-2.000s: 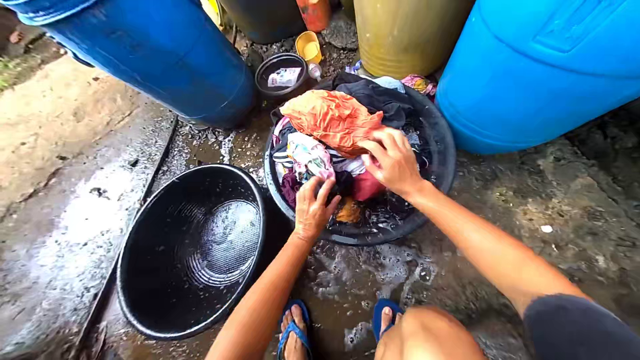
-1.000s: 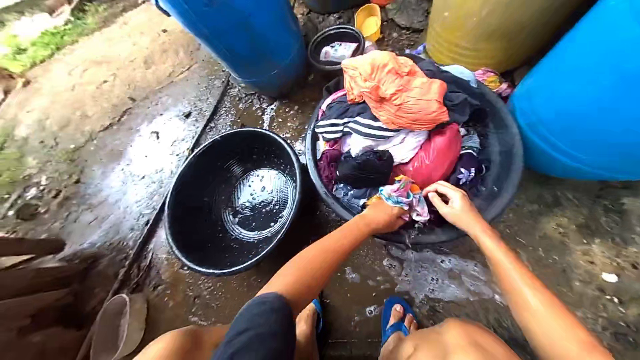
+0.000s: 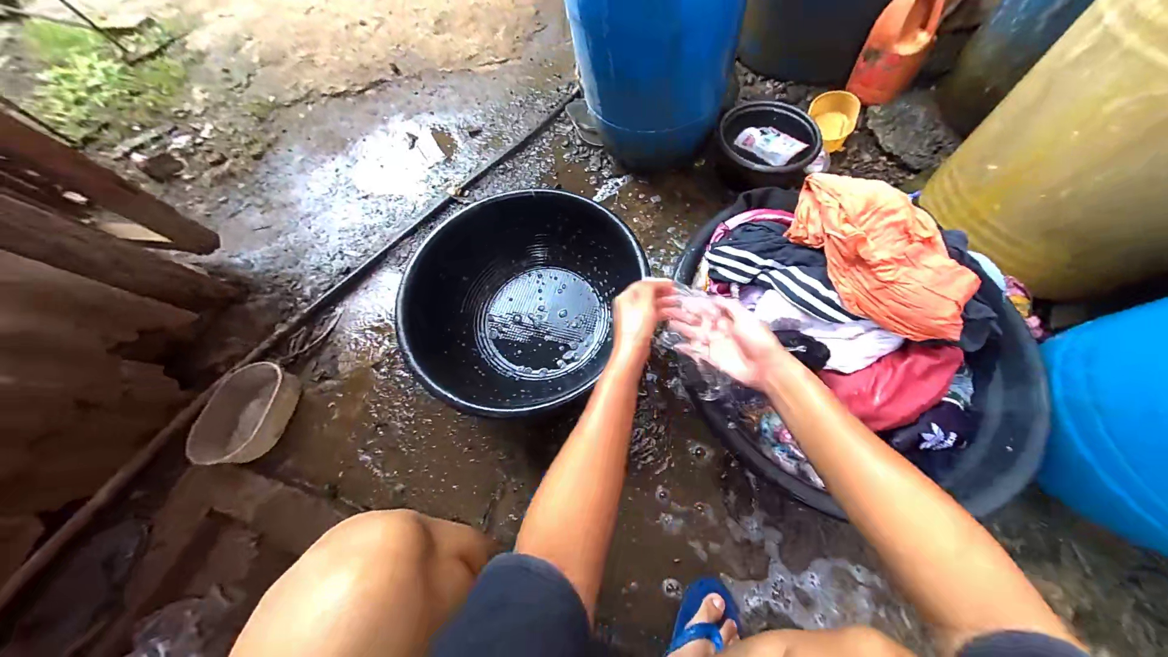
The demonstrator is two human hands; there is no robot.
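My left hand [image 3: 641, 315] is by the right rim of a black plastic basin [image 3: 547, 319], which has drops of water on its ridged bottom. Beside it, my right hand [image 3: 725, 338] is over the left edge of a large dark tub [image 3: 1017, 438], fingers spread and blurred, with water splashing about both hands. No cloth shows in either hand; the left fingers are partly hidden. Wet laundry fills the tub: an orange cloth [image 3: 890, 260] on top, a striped dark garment [image 3: 776, 274], a red cloth [image 3: 899, 388] and a patterned cloth [image 3: 783, 443] near the front rim.
Blue drums [image 3: 662, 73] and a yellow drum [image 3: 1058, 155] stand behind and right. A small black basin [image 3: 769, 141] holds a plastic packet, beside a yellow dipper [image 3: 834, 119]. A hose [image 3: 392, 239] crosses the wet ground. An old bowl [image 3: 244, 412] lies left.
Both hands have left the patterned cloth they were on a second ago and moved left, out to the gap between tub and basin. The view has swung left.
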